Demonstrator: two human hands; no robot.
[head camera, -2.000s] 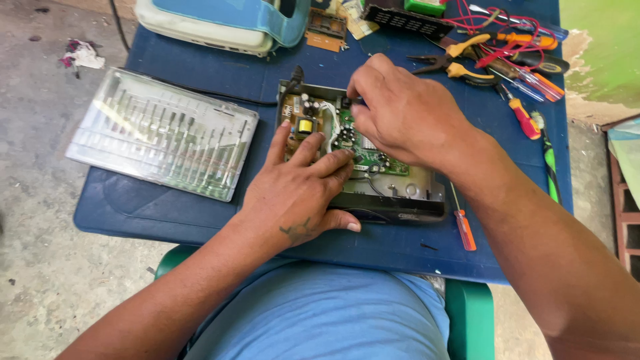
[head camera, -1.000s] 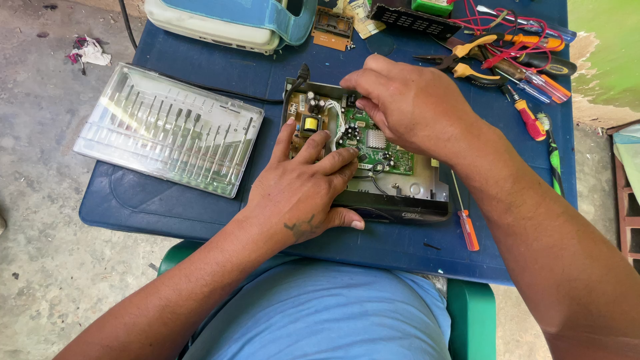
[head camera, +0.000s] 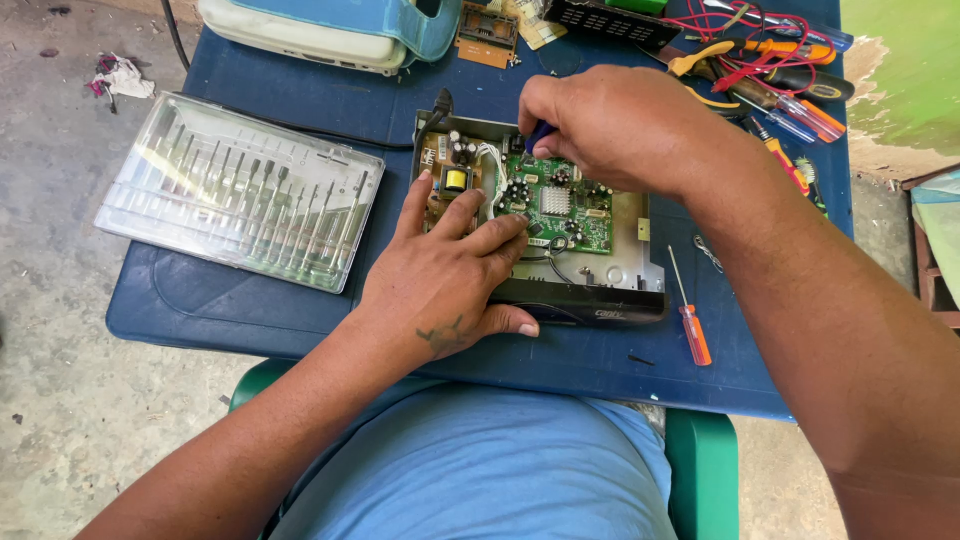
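An opened set-top box (head camera: 626, 259) lies on the blue table with its metal chassis and boards exposed. My left hand (head camera: 450, 277) rests spread over its left part, fingertips on the brown power board (head camera: 431, 161) and at the edge of the green circuit board (head camera: 596, 232), thumb on the black front panel. My right hand (head camera: 607, 127) grips a dark blue handle (head camera: 540, 136), probably a screwdriver's, over the rear of the green board; its tip cannot be made out. A silver heat sink (head camera: 555, 201) sits mid-board. White wires (head camera: 493, 176) run between the two boards.
A clear case of precision screwdrivers (head camera: 247, 195) lies left. An orange-handled screwdriver (head camera: 694, 334) lies right of the box. Pliers (head camera: 701, 60), more screwdrivers (head camera: 810, 116) and red wires (head camera: 750, 67) crowd the back right. A black cable (head camera: 337, 135) crosses behind the case. A blue-and-white device (head camera: 315, 34) stands at the back left.
My right hand has shifted slightly and turned at the rear of the green board, and the dark blue handle now shows in its fingers. My left hand stays on the box.
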